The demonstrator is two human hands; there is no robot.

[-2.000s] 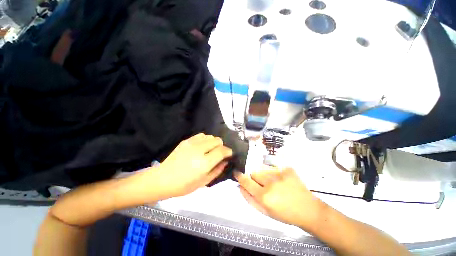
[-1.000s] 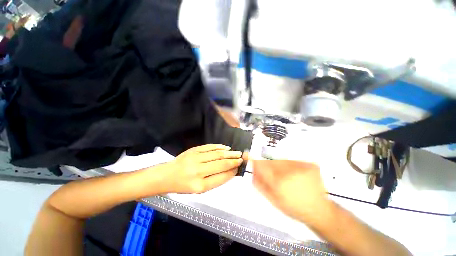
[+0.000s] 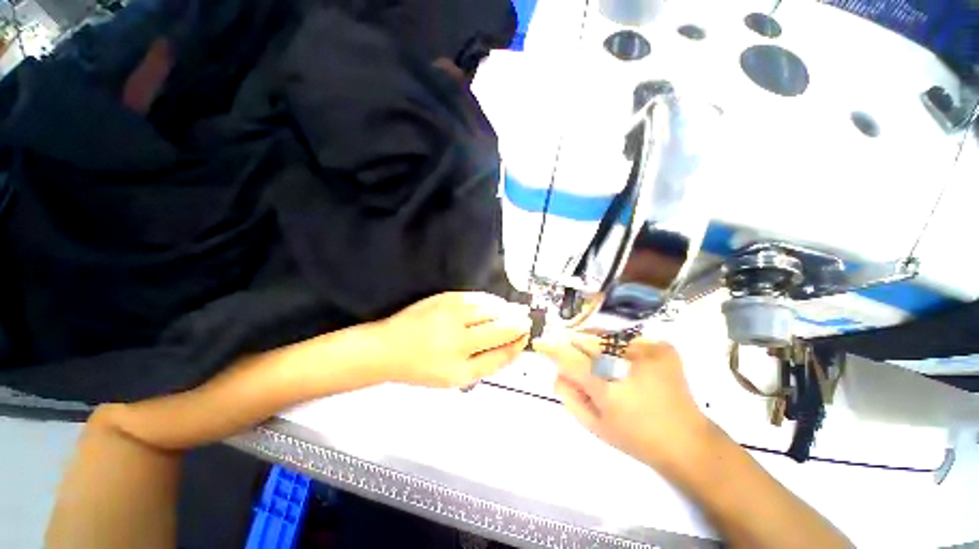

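A black garment (image 3: 247, 204) lies heaped on the table left of the white sewing machine (image 3: 848, 161). Its narrow right end runs to the presser foot and needle area (image 3: 542, 306). My left hand (image 3: 451, 341) lies at that end, with fingertips pinching the cloth edge just in front of the needle. My right hand (image 3: 628, 391) is beside it on the right, fingertips close to the same spot; whether they hold cloth is hidden. A reddish-brown patch (image 3: 147, 77) shows on the heap.
A brassy loop with a black strap (image 3: 792, 391) lies on the machine bed at right. A printed ruler (image 3: 429, 491) runs along the table's front edge. A blue plastic crate (image 3: 281, 509) stands below the table.
The view has shifted, and the machine head appears lower and further right than two seconds ago. Less cloth shows in front of the needle. Both hands remain close to it.
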